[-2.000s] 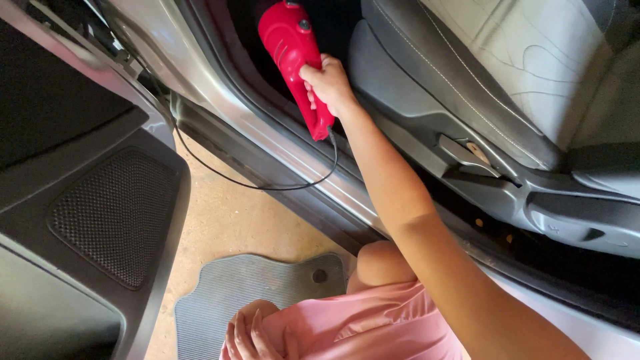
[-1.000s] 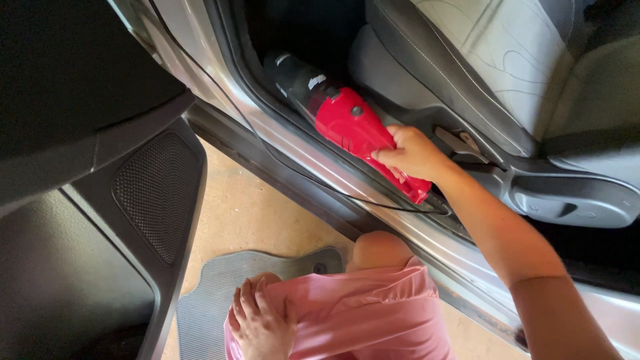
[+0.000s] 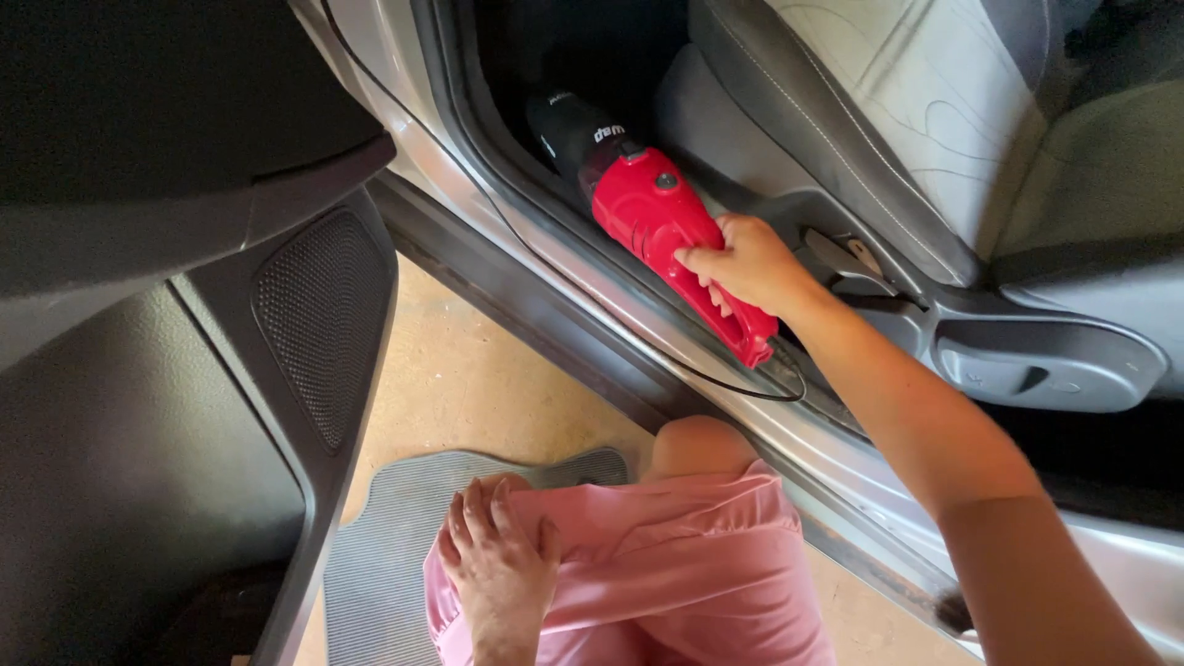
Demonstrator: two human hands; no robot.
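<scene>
My right hand (image 3: pixel 740 264) is closed around the handle of a red and black Wap handheld vacuum cleaner (image 3: pixel 647 203). The vacuum lies at a slant just inside the car's door sill, its dark nozzle pointing to the upper left into the shaded footwell. Whether the nozzle touches the floor is hidden in the dark. A thin black power cord (image 3: pixel 518 231) loops from the handle end and runs along the sill to the top left. My left hand (image 3: pixel 499 555) rests on my knee, over pink cloth, with no object in it.
An open car door with a speaker grille (image 3: pixel 324 324) fills the left side. The metal door sill (image 3: pixel 592 314) crosses the middle. A grey and black car seat (image 3: pixel 906 139) with a side lever stands at the right. A ribbed rubber mat (image 3: pixel 388 555) lies on the ground under me.
The vacuum's handle end has swung toward the seat side, and more of its dark nozzle shows than two seconds ago. The cord now runs along the sill. My left hand stays on my knee.
</scene>
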